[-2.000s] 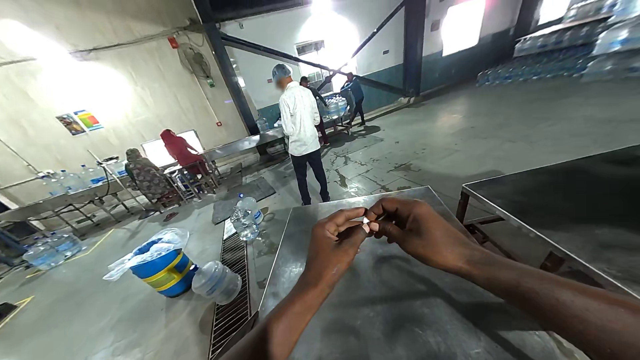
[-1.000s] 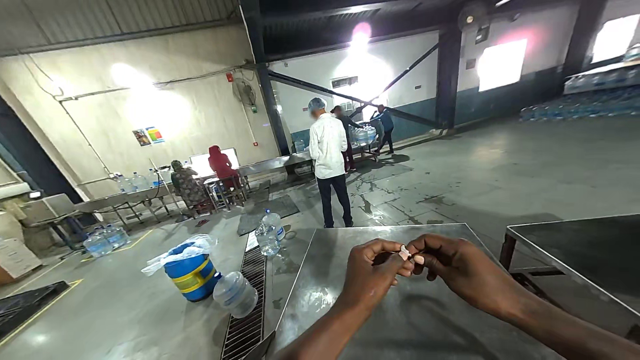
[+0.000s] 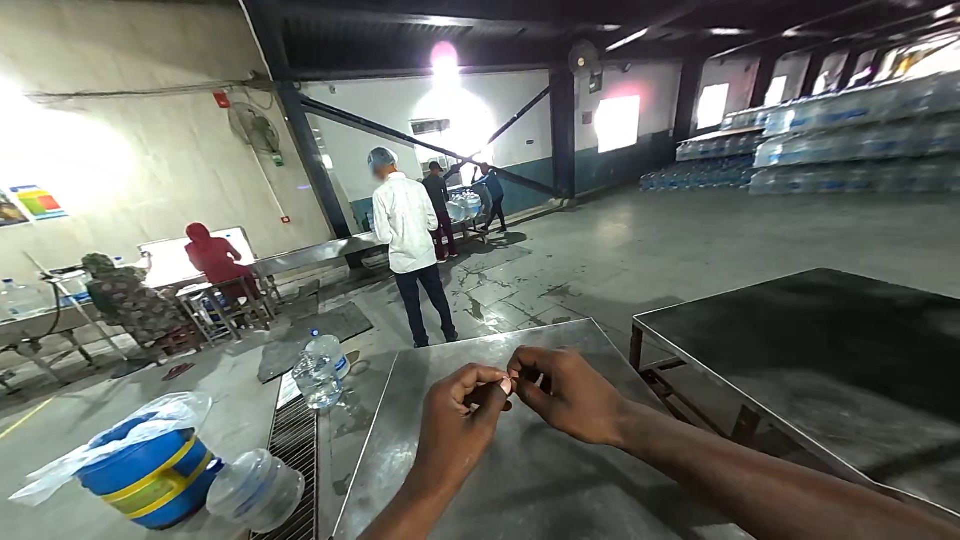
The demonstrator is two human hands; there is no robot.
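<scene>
Over a bare metal table (image 3: 480,480), my left hand (image 3: 461,420) and my right hand (image 3: 566,394) meet at the fingertips. Thumb and forefinger of each are pinched together. Between them shows a tiny pale spot at the left thumb's tip; whether it is a small object or only the nail cannot be told. The other fingers are curled in. Neither hand touches the tabletop.
Left of the table stand a blue and yellow bin (image 3: 154,476) with a plastic liner, large water bottles (image 3: 259,491) and a floor grate (image 3: 292,457). A dark-topped table (image 3: 825,352) is at right. A person in a white shirt (image 3: 405,225) stands beyond.
The hands stay together at the fingertips. A pale bit seen between them earlier is hardly visible now. The view has tilted up and turned right.
</scene>
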